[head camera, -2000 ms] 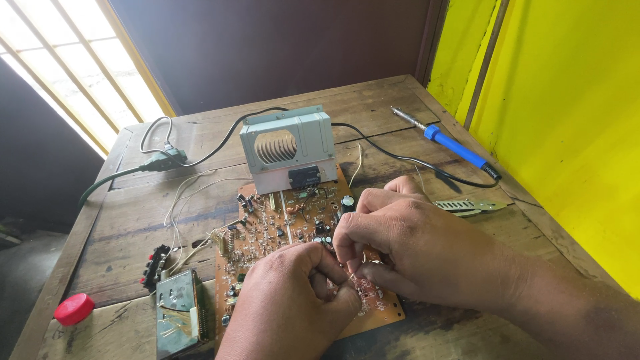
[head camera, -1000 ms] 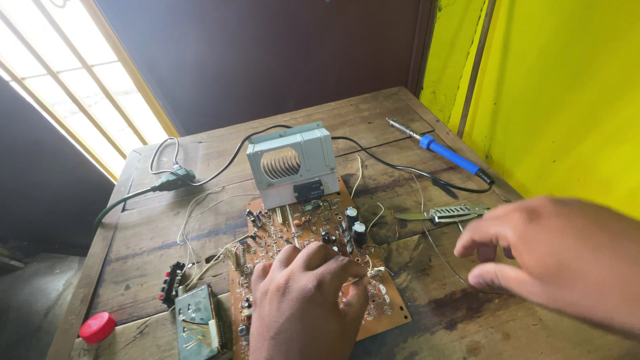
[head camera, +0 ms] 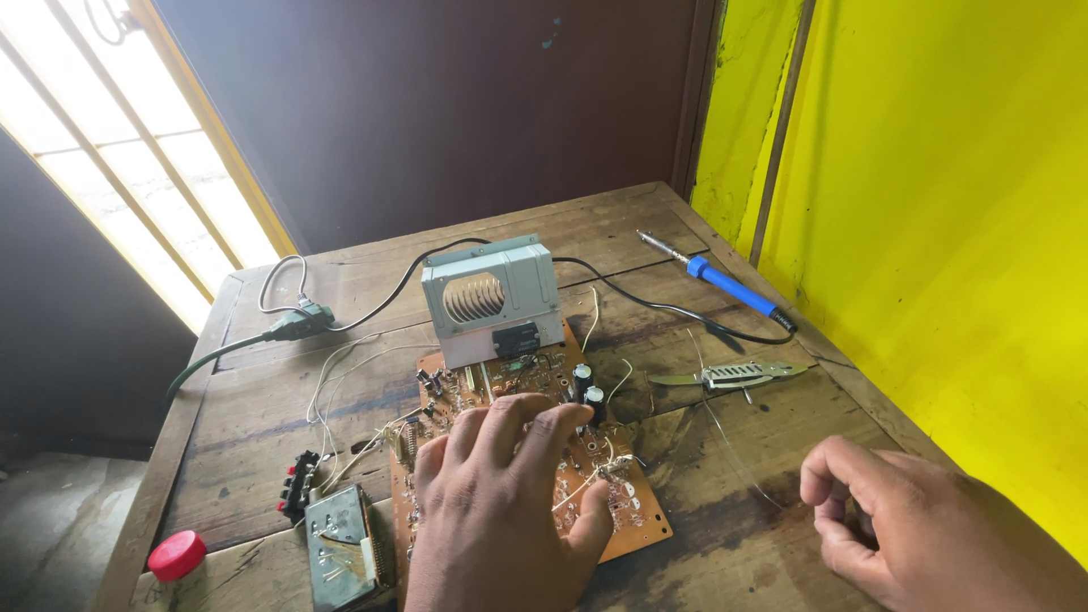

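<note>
My left hand (head camera: 501, 501) rests spread over the brown circuit board (head camera: 637, 510), its fingertips among the components and its thumb beside a white wire (head camera: 586, 484). Two black capacitors (head camera: 595, 404) stand just past the index finger. At the board's far edge a grey metal housing (head camera: 489, 293) stands with a black chip (head camera: 516, 339) on its lower part. My right hand (head camera: 858, 518) hovers over the right side of the table with curled fingers; whether it pinches something small is hidden. A thin solder wire (head camera: 731, 446) lies between that hand and the board.
A blue soldering iron (head camera: 735, 287) lies at the back right, its black cord passing behind the housing to a green connector (head camera: 302, 321). A metal multi-tool (head camera: 739, 374) lies right of the board. At left are a red cap (head camera: 178, 556), a metal module (head camera: 340, 544) and a black terminal block (head camera: 297, 486).
Both hands were together over the board's right part. My right hand has moved away to the right, off the board, while my left hand has stayed on it and spread out.
</note>
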